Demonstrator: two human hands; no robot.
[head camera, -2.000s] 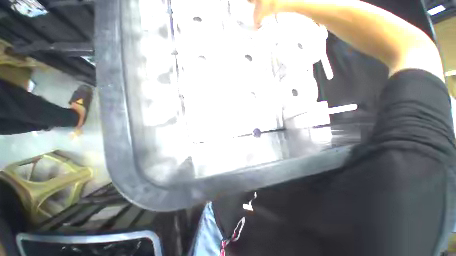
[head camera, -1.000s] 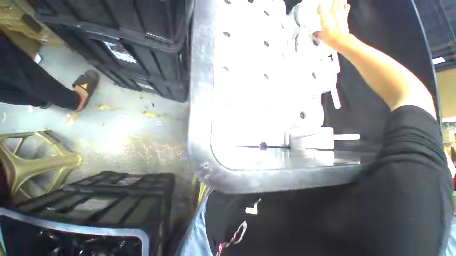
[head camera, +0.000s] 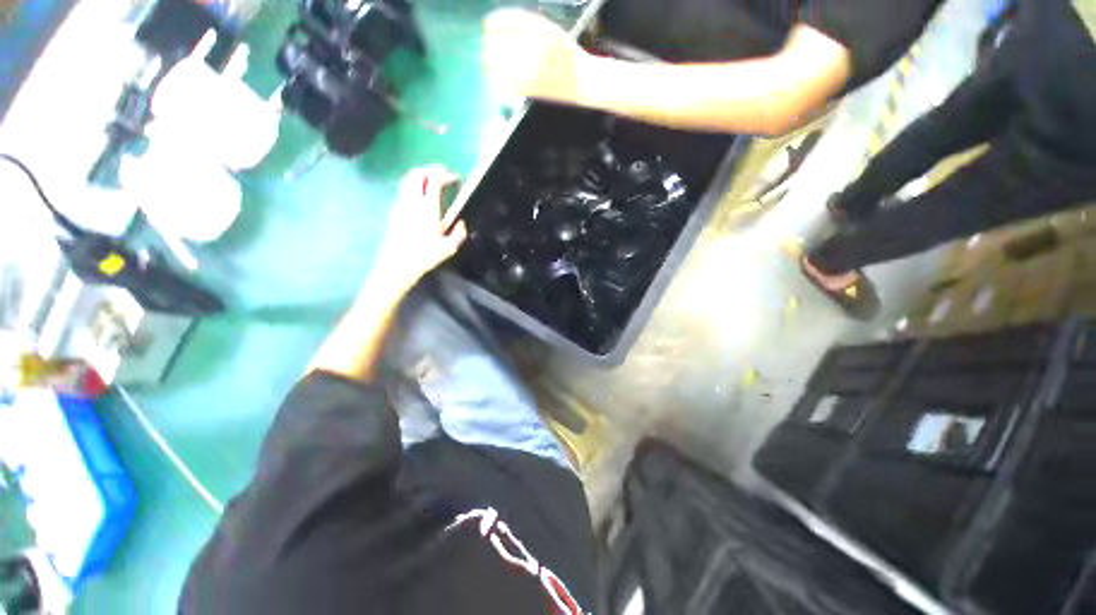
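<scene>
My left hand (head camera: 427, 222) is at the left rim of a black parts bin (head camera: 613, 354), beside the green bench mat (head camera: 289, 240). Its fingers are bent near the rim; blur hides whether they grip anything. The bin holds shiny dark parts (head camera: 571, 228). My right hand is not in view. White plastic housings (head camera: 186, 180) lie grouped on the bench at the upper left. Black round parts (head camera: 343, 72) lie right of them.
Another person's forearm (head camera: 697, 96) crosses the bin's far end, hand over the bench. A black screwdriver (head camera: 132, 264), grey-white metal box (head camera: 120, 330) and blue tray (head camera: 102, 481) are at left. Black crates (head camera: 913, 433) stand at lower right. Another person's legs (head camera: 949, 156) are at upper right.
The view has swung from the large crate of white housings to the bench and parts bin. My right hand, earlier on the housings, has left view; my left hand now shows.
</scene>
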